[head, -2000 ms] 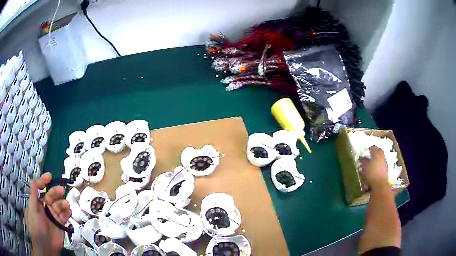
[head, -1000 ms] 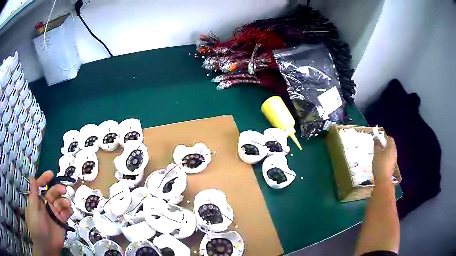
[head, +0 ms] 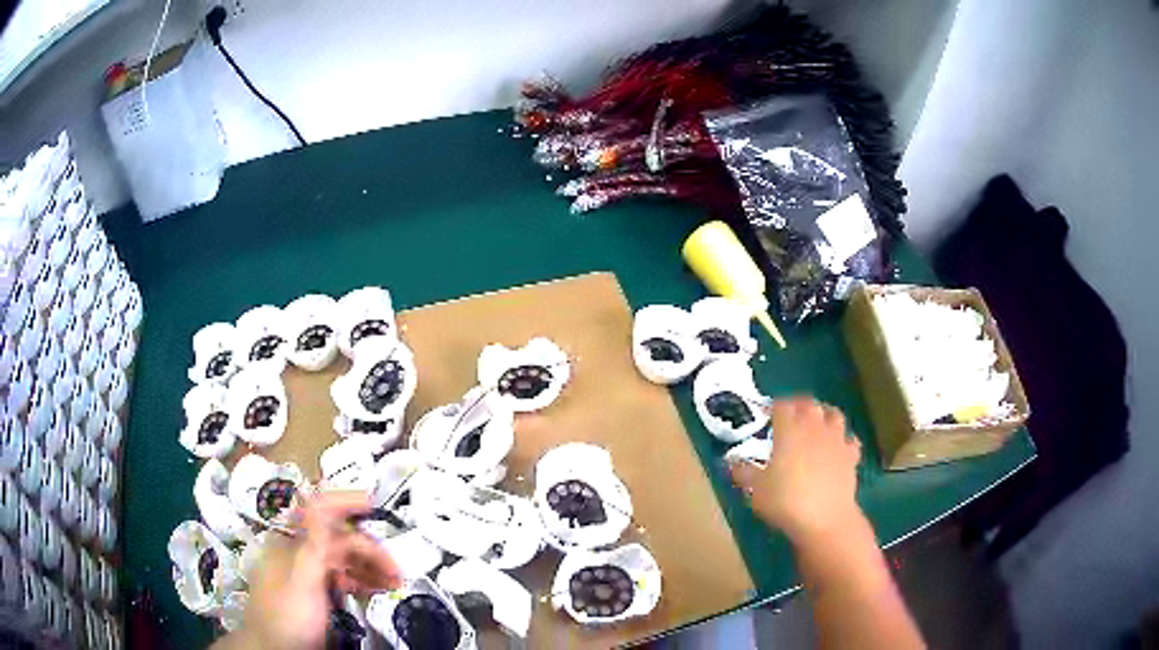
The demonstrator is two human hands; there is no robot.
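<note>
My left hand [head: 311, 578] is low at the left, over the near housings, with a dark plier-type tool [head: 369, 516] partly showing at its fingers. My right hand [head: 803, 464] is over the green tabletop right of the cardboard, with white fittings [head: 750, 452] at its fingertips, just below a white camera housing [head: 731, 401]. The fingers hide part of the fittings. Many white housings [head: 578, 498] with black lamp boards lie on the brown cardboard sheet [head: 661, 508], some in rows at the back left, others heaped in front.
An open brown box [head: 934, 447] of white fittings stands at the right. A yellow squeeze bottle [head: 725, 263] lies behind the housings. Red and black cables [head: 674, 114] and a shiny dark bag [head: 794, 191] lie at the back. Stacked housings [head: 57, 381] stand at the left.
My right hand has left the box and moved left to beside the cardboard, white fittings at its fingertips. My left hand has moved right from the stack to over the near housings.
</note>
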